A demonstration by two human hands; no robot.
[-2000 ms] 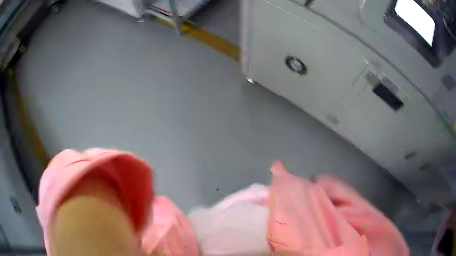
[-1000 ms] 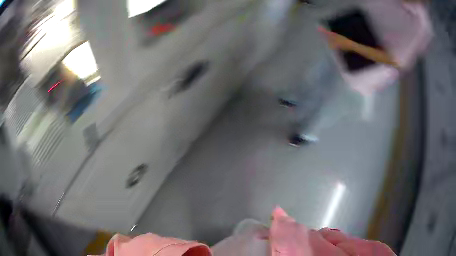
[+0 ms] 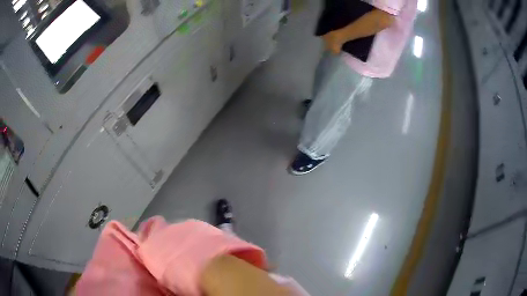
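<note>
Neither of my hands is in the picture. A pink sleeve [image 3: 190,245] comes in from the lower left, with a bare forearm [image 3: 240,278] cut off by the bottom edge, so its hand and anything in it are hidden. My other arm does not show. Nearest in front of me are the grey floor [image 3: 254,173] and a pale machine cabinet [image 3: 173,98] along the left.
Another person in a pink jacket [image 3: 399,40] and light trousers stands or walks ahead, holding a flat black object [image 3: 342,16]. A dark shoe [image 3: 223,211] shows near my sleeve. The cabinet has a lit screen [image 3: 67,30]. Yellow floor tape [image 3: 434,191] runs beside grey cabinets [image 3: 497,133] at right.
The view has swung round and sharpened. The other person appears larger and farther left than one second ago. One bare forearm now shows; the second sleeve has left the picture.
</note>
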